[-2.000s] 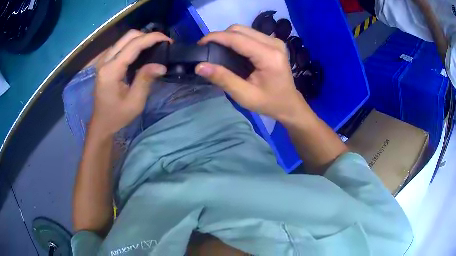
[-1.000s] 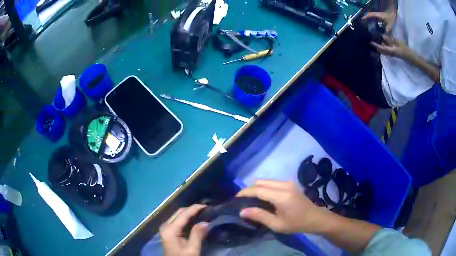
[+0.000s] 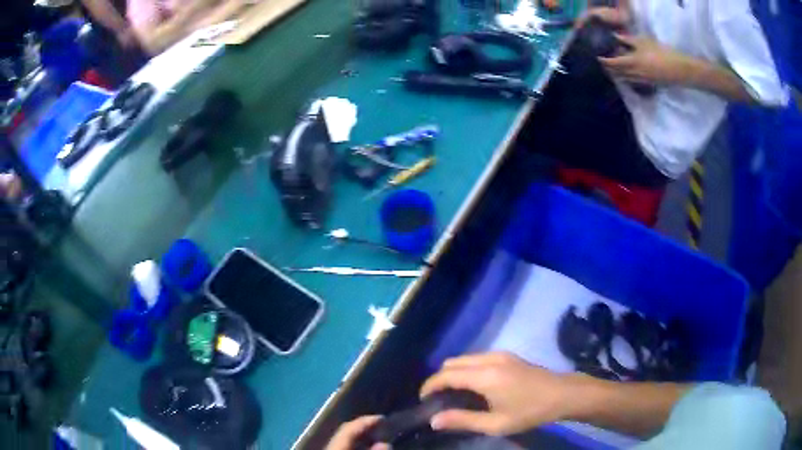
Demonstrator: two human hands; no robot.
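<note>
The black headphones (image 3: 422,420) are at the bottom centre, blurred and partly hidden by my fingers. My right hand (image 3: 492,395) grips their right side from above. My left hand (image 3: 356,434) is on their left side, mostly cut off by the bottom edge, with only some fingers showing. The lower part of the headphones is hidden or out of the picture.
A blue bin (image 3: 651,255) with black parts is at right. On the green bench (image 3: 352,308) are a smartphone (image 3: 266,301), open ear cups (image 3: 200,406), a small blue cup (image 3: 408,220), a yellow-handled screwdriver (image 3: 411,171) and a thin rod (image 3: 352,272). A coworker (image 3: 686,79) is upper right.
The view has swung up from my lap to the bench, then shifted further along it. Both hands stay on the headphones, now lower in view, with the left hand more cut off.
</note>
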